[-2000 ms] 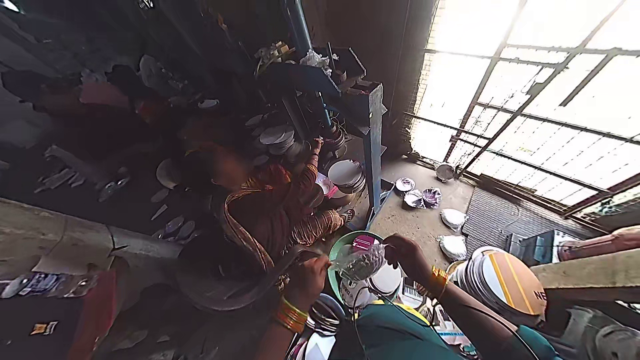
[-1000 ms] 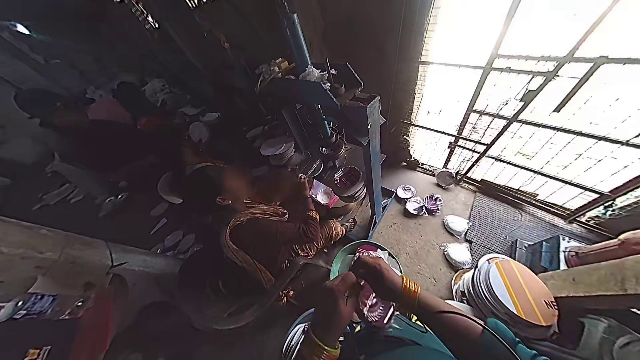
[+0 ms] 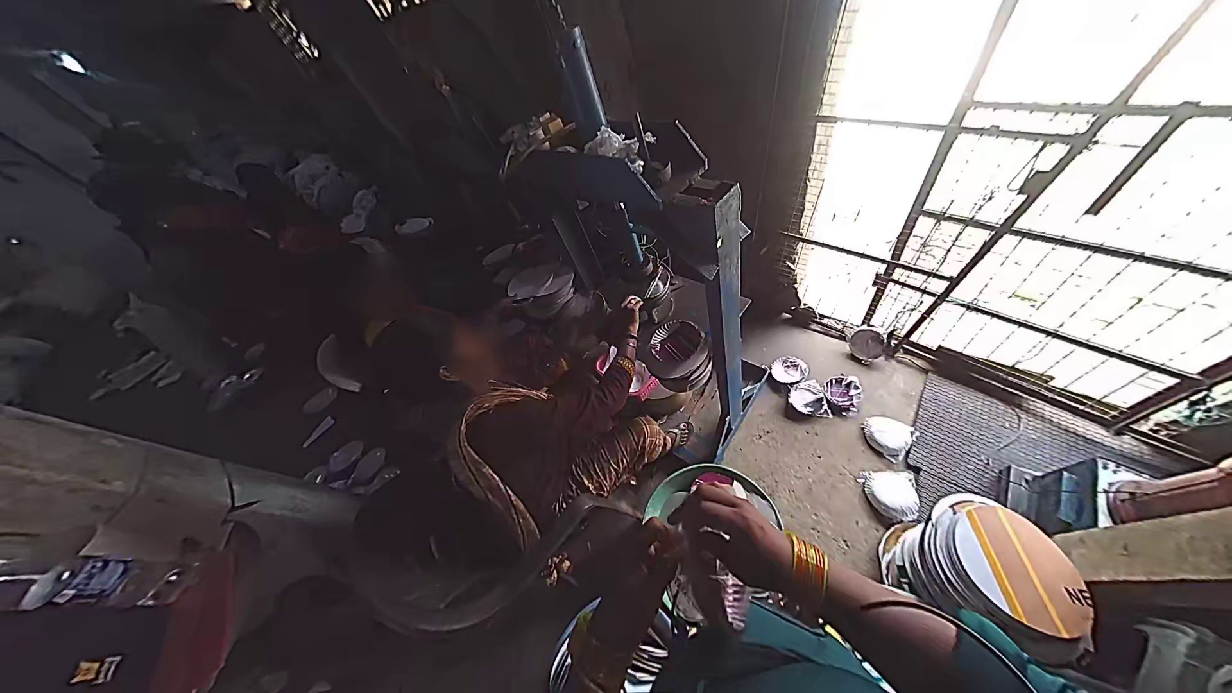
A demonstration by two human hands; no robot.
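In the lower middle, my right hand, with yellow and orange bangles, has its fingers closed on the upper part of a clear plastic bag. My left hand, in deep shadow, meets it from the left and pinches the same bag. Something pink and silvery shows in the bag below my fingers; its exact form is hidden. Just beyond my hands is a green basin holding pink and white pieces. A stack of thin round discs lies under my left forearm, partly covered.
A person sits at a blue metal press, beside stacked pink-topped plates. Foil-like bowls and white bundles lie on the concrete floor. At right stands a stack of large printed discs; a barred window rises behind.
My hands, spread apart with clear plastic between them two seconds ago, are now close together. A pink and silvery item hangs below them. The other person's hand has moved up toward the press.
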